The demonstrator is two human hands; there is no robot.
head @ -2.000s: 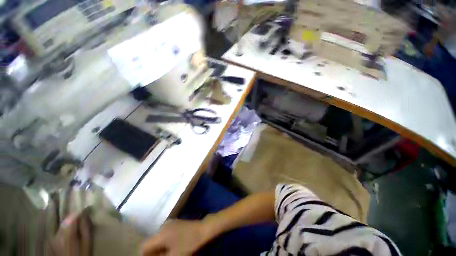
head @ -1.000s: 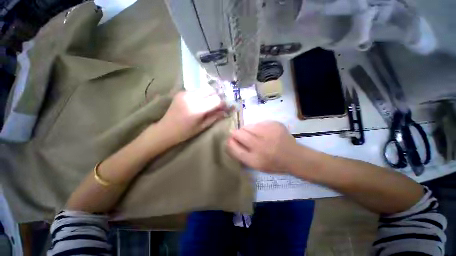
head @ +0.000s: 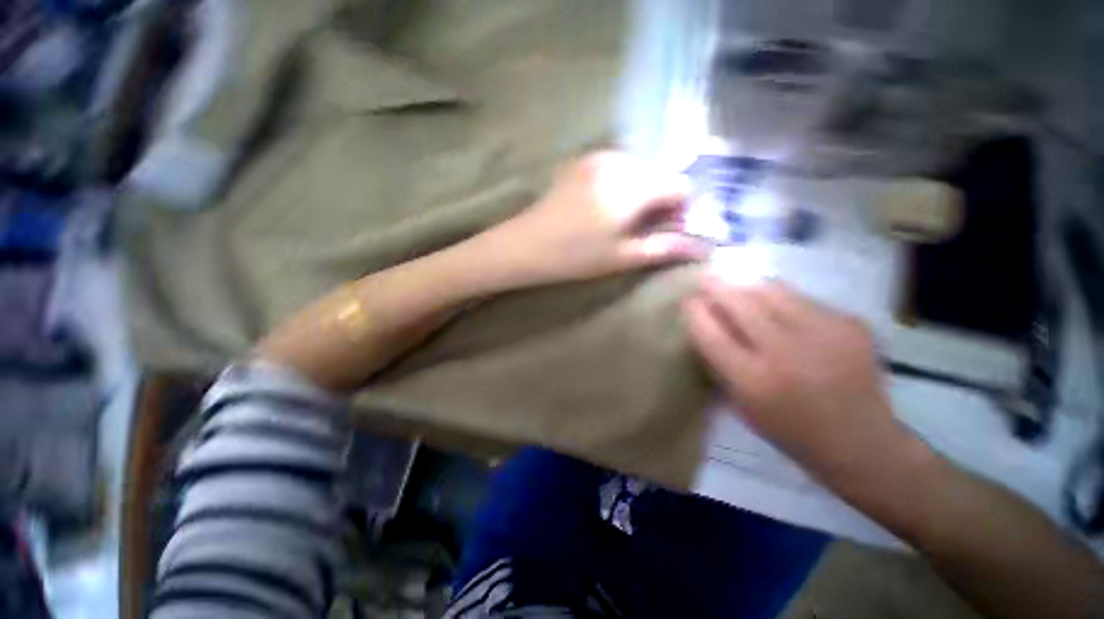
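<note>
The khaki garment panel (head: 545, 375) spreads over the left and middle of the table and hangs over its front edge. My left hand (head: 593, 224) lies on the panel beside the brightly lit needle area (head: 732, 200), fingers at the cloth edge. My right hand (head: 793, 363) pinches the panel's right edge just in front of the needle area. The picture is blurred, so the presser foot and needle cannot be made out. A white band (head: 182, 169) shows on the panel at the far left.
A tan-yellow spool (head: 923, 209) stands right of the needle area. A black smartphone (head: 978, 242) lies beyond it. Dark snips (head: 1035, 387) and part of a black shears handle (head: 1086, 484) are at the right. The white tabletop's front edge (head: 775, 490) runs above my lap.
The view has shifted and blurred, so the machine area, phone and both hands appear farther right. Both hands remain at the khaki panel near the needle area.
</note>
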